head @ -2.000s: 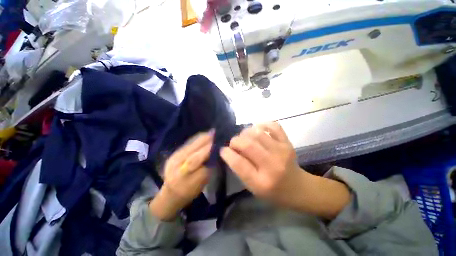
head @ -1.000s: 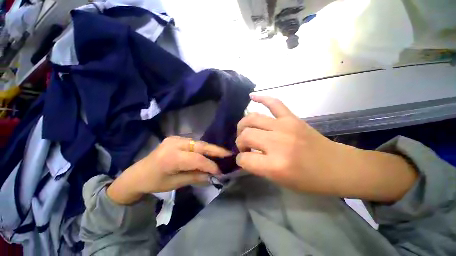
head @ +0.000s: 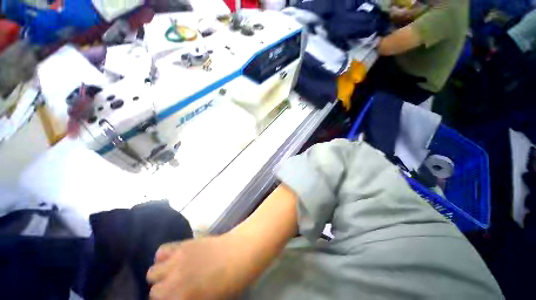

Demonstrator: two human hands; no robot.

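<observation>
My right hand (head: 191,266) is blurred at the bottom, fingers curled at the edge of the navy cloth (head: 138,234); whether it grips the cloth cannot be told. My left hand is out of the picture. The navy cloth lies over the front of the white machine bed (head: 226,176), and more dark cloth runs to the lower left. The white sewing machine (head: 203,111) with a blue stripe and JACK lettering stands behind it. The needle area is washed out by bright light.
A blue basket (head: 476,202) at right holds navy and white cloth and a white roll (head: 439,166). Another person (head: 438,44) in a green top sits at upper right, beside navy and pale cloth and a yellow-orange piece (head: 351,82). A reddish scrap (head: 79,111) hangs on the machine head.
The view has swung to the right, bringing in the basket and the other person. My left hand has left the picture. My right hand now appears lower left, apart from where both hands met at the cloth.
</observation>
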